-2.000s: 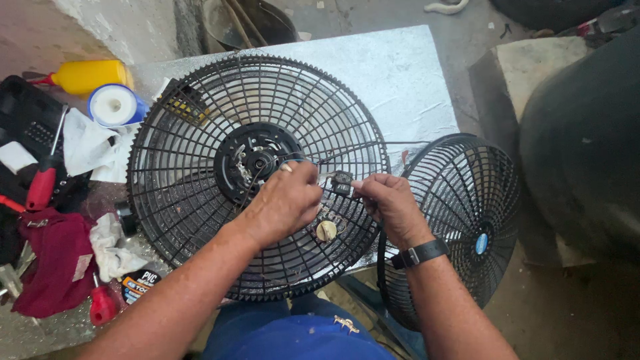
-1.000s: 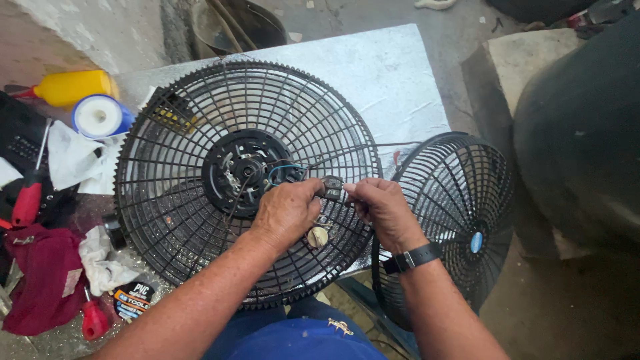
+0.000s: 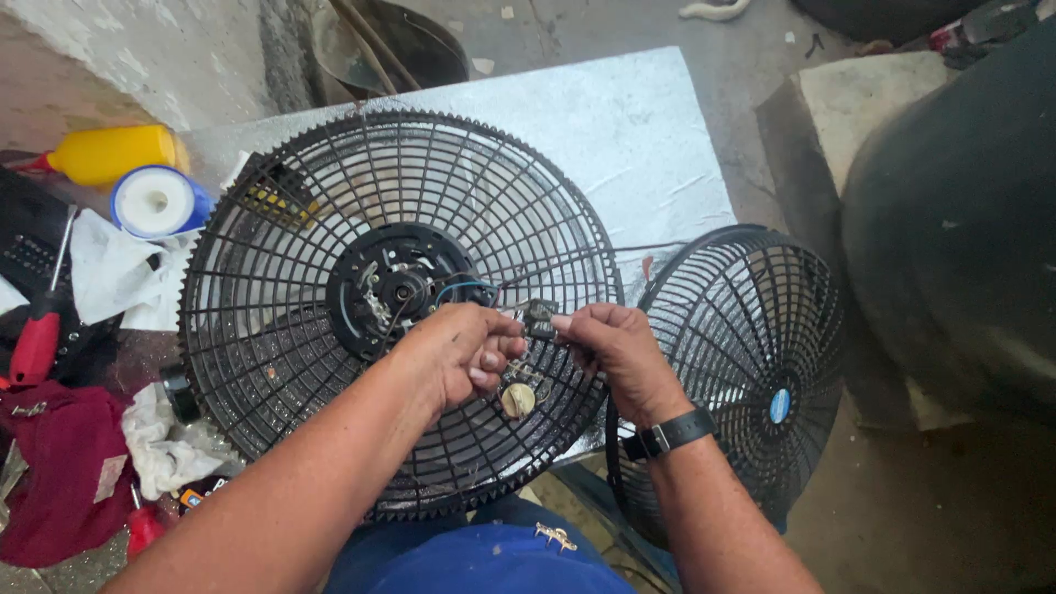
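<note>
A black plastic fan grille lies flat on the table, with a round black hub part at its centre. Above its right half, my right hand pinches a small black component with wires. My left hand is at the component's left side, its thumb and forefinger close together by the thin leads; whether it grips a lead is unclear. A blue wire runs from near the hub toward my hands. Just below them a cream rotary knob rests on the grille.
A second fan grille leans at the table's right edge. At left are a yellow bottle, a roll of white tape, a screwdriver, white crumpled paper and a maroon cloth. A bucket stands behind the table.
Both hands stay around the black component over the grille. My left fingers, at the component's edge one second ago, are now slightly apart from its body.
</note>
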